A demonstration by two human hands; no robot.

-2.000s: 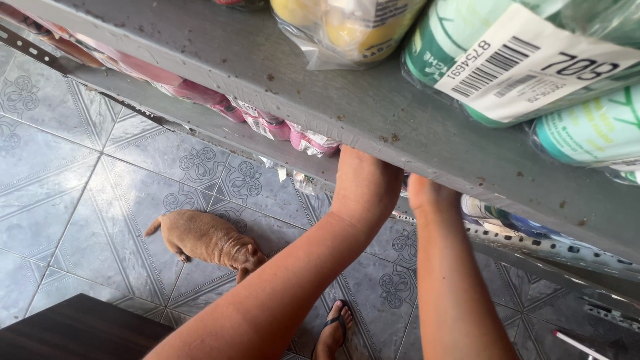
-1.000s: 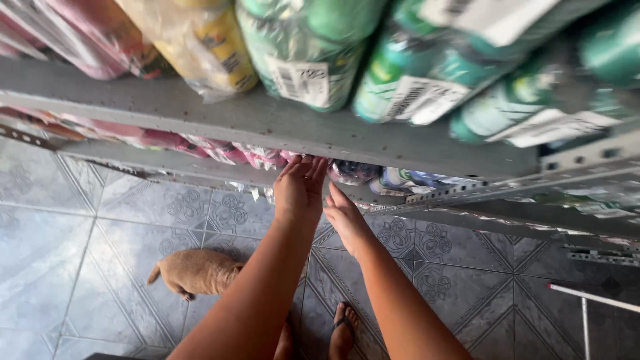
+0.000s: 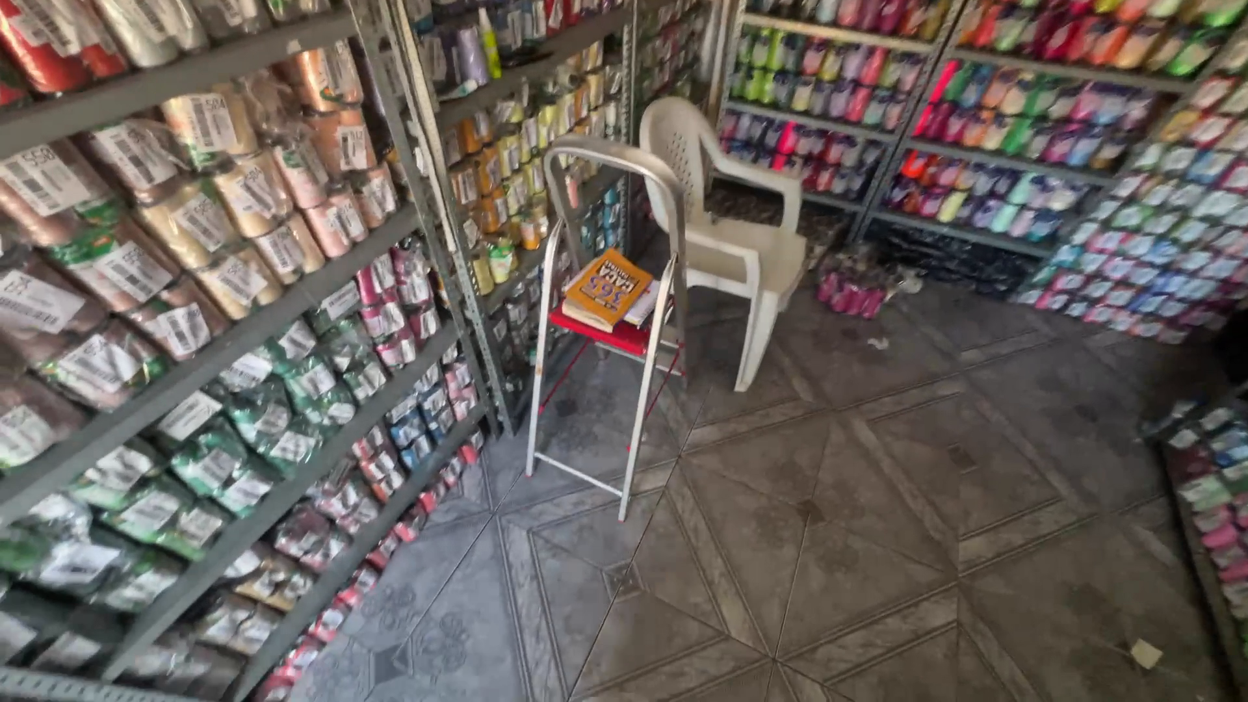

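Observation:
Neither my left hand nor my right hand shows in the head view now. On the left, grey metal shelves (image 3: 244, 317) hold plastic-wrapped packs of yarn or thread spools (image 3: 210, 458) with white labels. A metal step stool (image 3: 634, 487) with a red step (image 3: 600, 331) stands near the middle. On that step lies an orange book (image 3: 609, 290), with another book or papers partly hidden beneath it. A white plastic armchair (image 3: 741, 249) is just behind the stool.
More shelves of coloured spools (image 3: 1033, 117) line the back. A pink pack (image 3: 850, 292) lies on the tiled floor (image 3: 877, 507) near the chair. Further packs are stacked at the right (image 3: 1131, 244) and right edge (image 3: 1219, 487). A small pale scrap (image 3: 1146, 653) lies lower right.
The view has swung widely from the shelf edge to the room. Both hands, earlier at the lower shelf, are out of view, as are the brown dog and the sandaled foot.

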